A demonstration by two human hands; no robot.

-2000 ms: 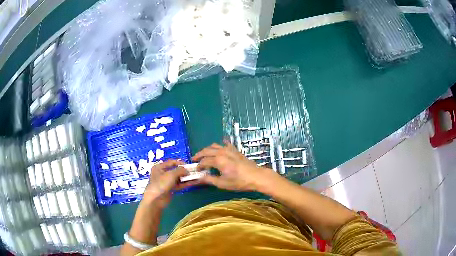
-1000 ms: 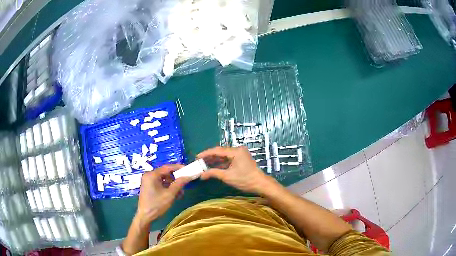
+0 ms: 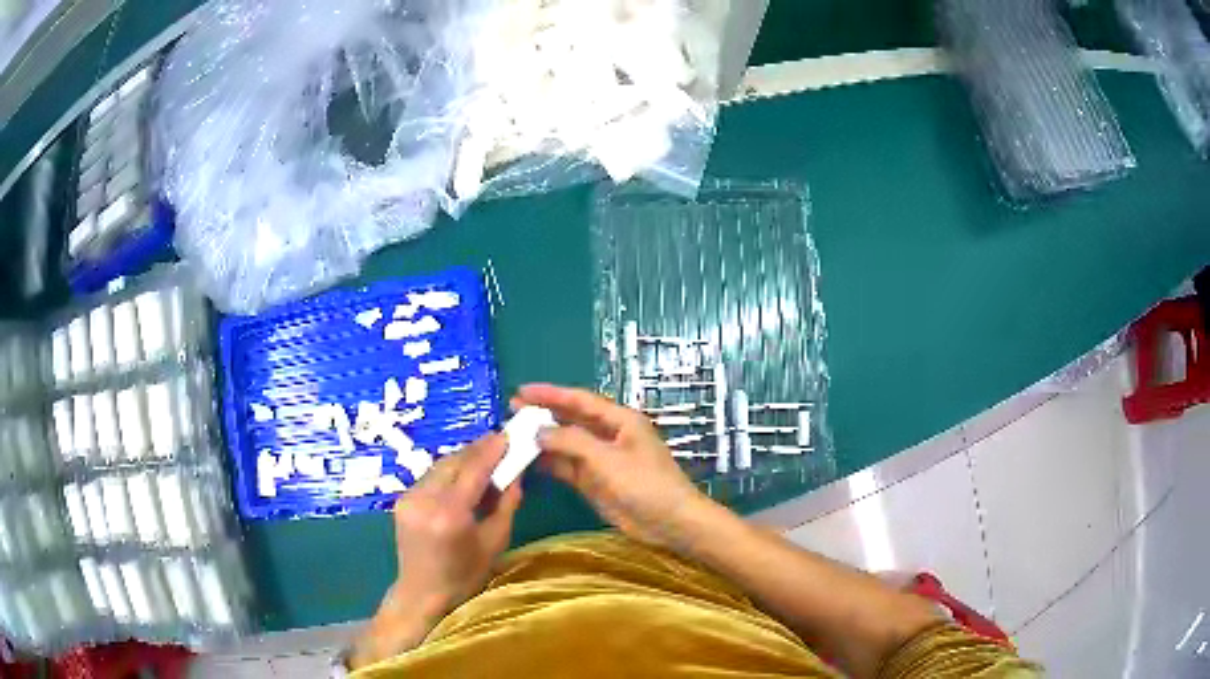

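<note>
A white housing (image 3: 520, 446) is held between my two hands, tilted, just right of the blue parts tray (image 3: 319, 348). My left hand (image 3: 455, 511) grips its lower left end with thumb and fingers. My right hand (image 3: 608, 458) has its fingertips on the upper right end. The fingers hide parts of the housing, and any small part in it cannot be made out. Small white inserts (image 3: 376, 422) lie scattered on the blue tray. Pinned rods (image 3: 778, 409) lie in the near part of the clear ribbed blister tray (image 3: 703, 246).
Finished-unit blister trays (image 3: 143, 444) stand at the left. A second blue tray (image 3: 122, 252) is at the upper left. A crumpled poly bag (image 3: 285, 173) and a bag of housings (image 3: 571, 93) lie behind. Spare blister trays (image 3: 1042, 113) are at the far right. A red stool (image 3: 1173, 348) is beyond the edge.
The housing has turned from nearly level to a steep tilt between my hands. My left hand has moved slightly right and rolled over. My right hand stays at its other end.
</note>
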